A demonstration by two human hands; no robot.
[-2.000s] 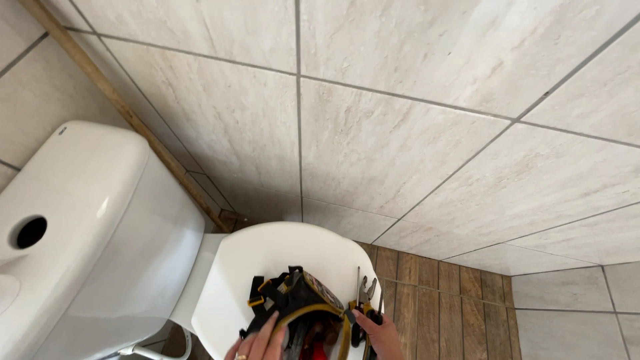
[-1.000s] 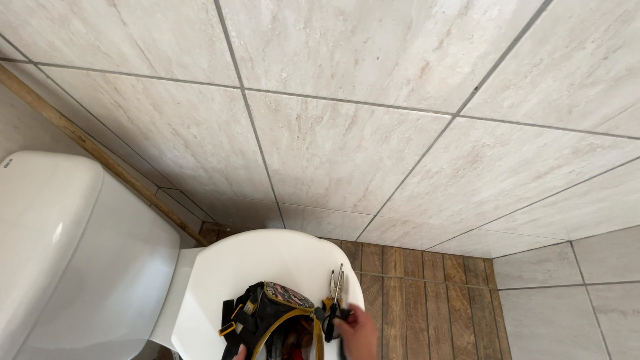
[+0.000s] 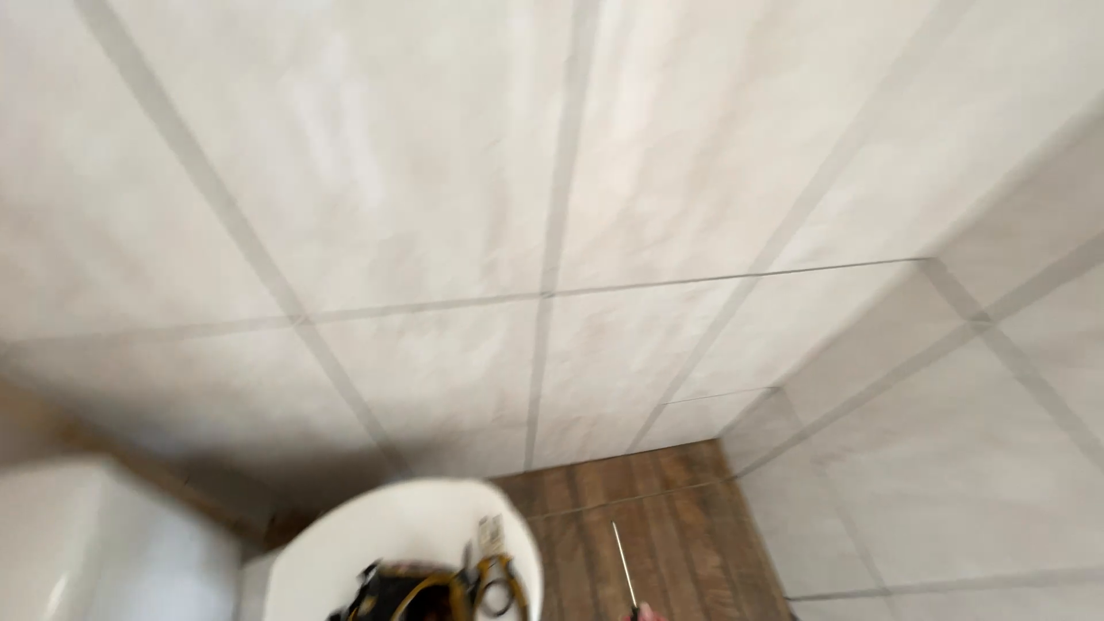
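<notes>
At the bottom edge, right of the toilet, only a bit of my right hand (image 3: 649, 613) shows, closed on the dark handle of a thin tool with a long straight metal shaft (image 3: 624, 565), which looks like a screwdriver. The shaft points up and away over the floor. My left hand is out of view. A black and yellow tool bag (image 3: 412, 576) lies on the white toilet lid (image 3: 345, 548), cut off by the frame's lower edge. Yellow and black handled tools, seemingly pliers (image 3: 500, 582), are at the bag's right side. The picture is blurred.
A white toilet cistern (image 3: 52, 535) stands at the lower left, with a wooden pole (image 3: 164, 483) leaning behind it. Marbled tile walls (image 3: 431, 216) rise behind and at the right. Brown wood-look flooring (image 3: 673, 535) lies beside the toilet.
The view has swung a lot. My right hand has moved from the tools at the bag's side to over the floor, now with a thin-shafted tool. My left hand has gone out of view.
</notes>
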